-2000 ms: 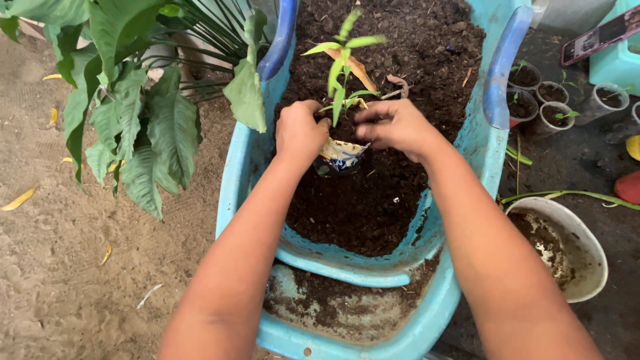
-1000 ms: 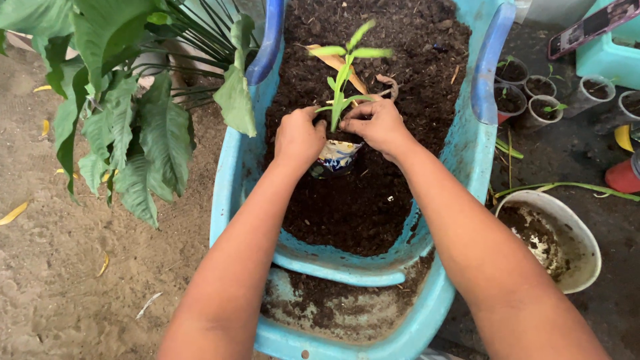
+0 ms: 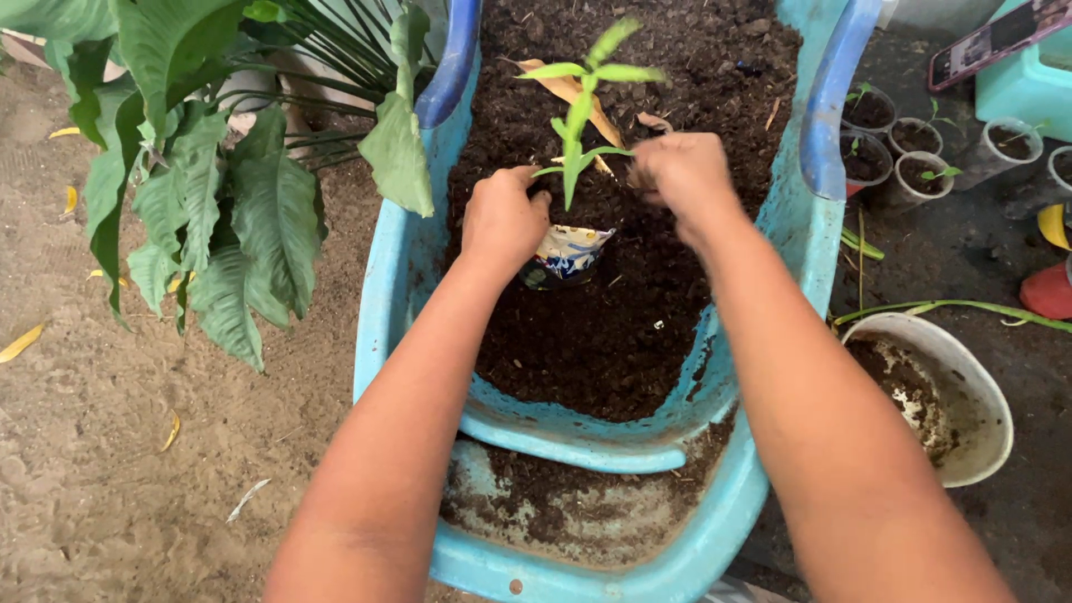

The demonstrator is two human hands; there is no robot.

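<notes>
A young green plant (image 3: 576, 126) stands upright in a small printed plastic pot or packet (image 3: 569, 251), which sits on dark soil (image 3: 586, 352) inside a blue plastic tub (image 3: 389, 276). My left hand (image 3: 505, 219) is at the left side of the packet, fingers curled at its rim; how firmly they grip is hidden. To the right of the plant, my right hand (image 3: 682, 176) is blurred, its fingers bent down close to the soil and apart from the packet. Whether it holds any soil cannot be seen. A dry brown leaf (image 3: 578, 96) lies behind the plant.
Right of the tub stand several plastic cups with seedlings (image 3: 921, 176) and a dirty white container (image 3: 992, 402). A phone (image 3: 992, 42) leans by a turquoise container (image 3: 1017, 92). Large green leaves (image 3: 276, 218) overhang the sandy ground (image 3: 100, 469) at left, near the tub's blue handle (image 3: 452, 67).
My right hand has moved away from the plant's base to the right, over the soil. My left hand remains beside the packet, and more of the packet's rim shows.
</notes>
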